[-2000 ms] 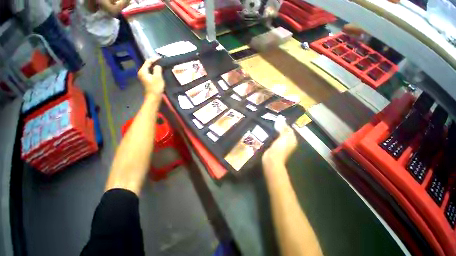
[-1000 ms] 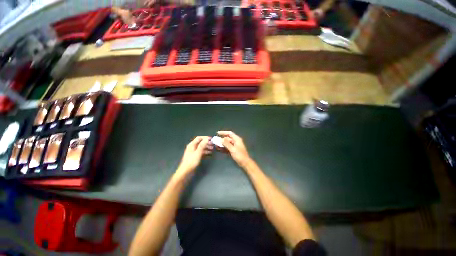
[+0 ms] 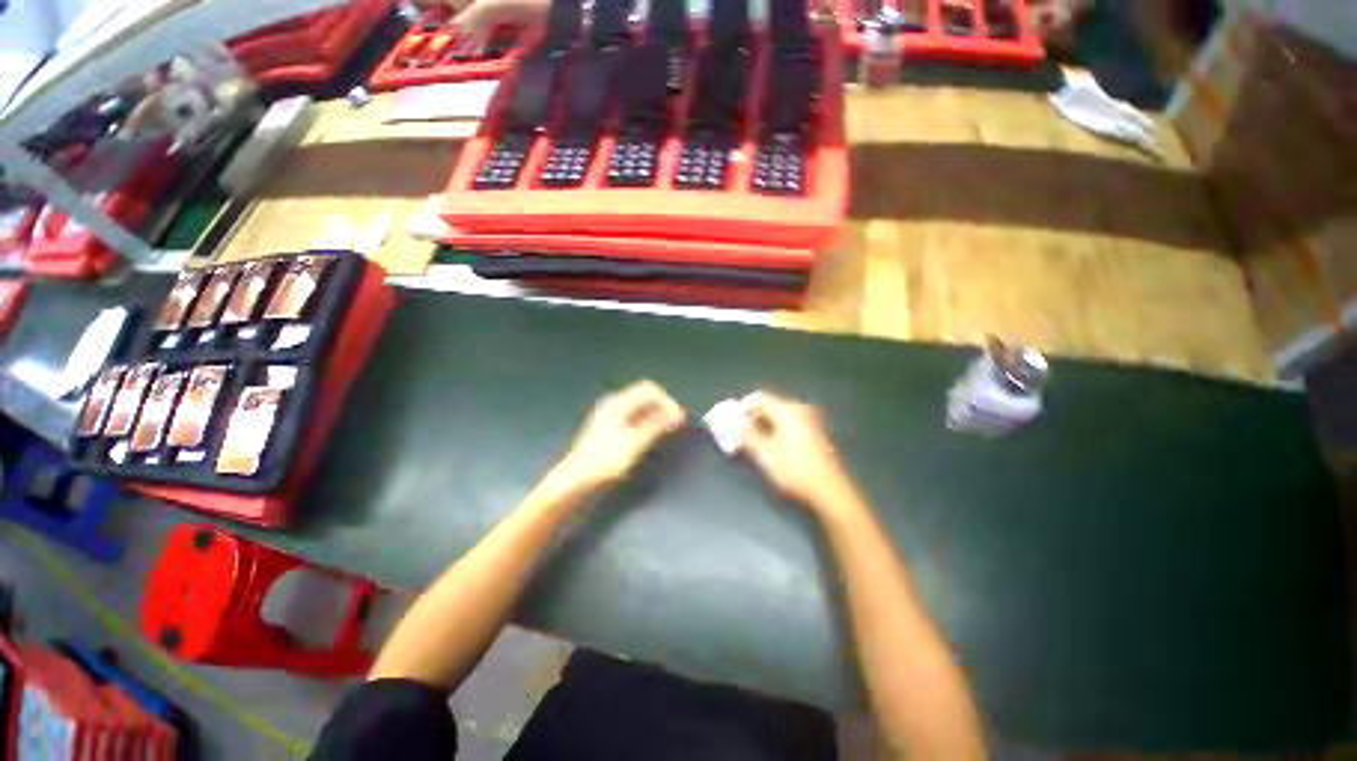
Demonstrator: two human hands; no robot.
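My right hand [image 3: 789, 443] pinches a small white wipe [image 3: 731, 422] above the middle of the dark green bench mat [image 3: 655, 543]. My left hand [image 3: 631, 427] is just left of it, a small gap from the wipe, with its fingers curled together; I cannot tell whether it holds anything. Both hands are bare. A whitish bottle [image 3: 999, 387] with a metallic top stands on the mat to the right of my hands.
A black tray [image 3: 223, 354] of copper-gold pieces lies on red trays at the left. Stacked red trays [image 3: 640, 223] with black keypad phones stand beyond the mat on the wooden board [image 3: 1042, 245]. A red stool [image 3: 209, 595] is on the floor at left. Another person's hand [image 3: 499, 15] shows at the top.
My hands have left the tray of gold pieces and come together over the mat, then moved slightly apart. The wipe is now in my right hand only. The view has turned toward the bench.
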